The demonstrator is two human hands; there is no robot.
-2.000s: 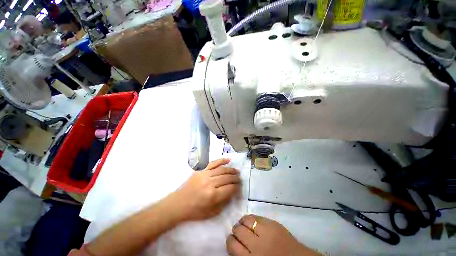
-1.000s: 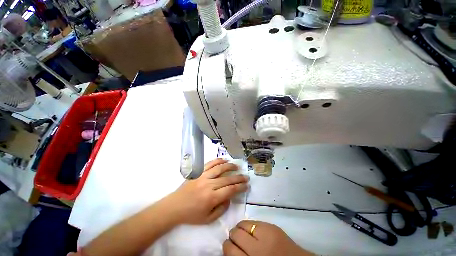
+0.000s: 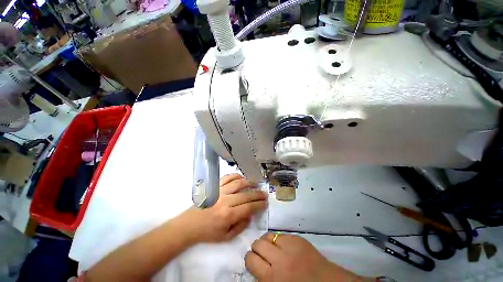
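Sheer white fabric (image 3: 207,259) lies on the white table in front of the sewing machine (image 3: 342,82), its edge running up to the needle area, which the machine head partly hides. My left hand (image 3: 223,212) lies flat on the fabric just left of and below the needle area, fingers a little apart, pressing it down. My right hand (image 3: 284,259) is nearer me, at the fabric's right edge, fingers curled with the edge pinched under them. A ring shows on it.
Black thread snips (image 3: 400,249), an orange-handled awl (image 3: 422,217) and black-handled shears (image 3: 441,242) lie at the right. A grey-white lamp (image 3: 205,173) hangs left of the needle. A red basket (image 3: 80,165) with dark items stands at the left. A fan is at the far left.
The view has shifted a little. My left hand sits slightly closer in under the machine head. My right hand still holds the fabric's edge.
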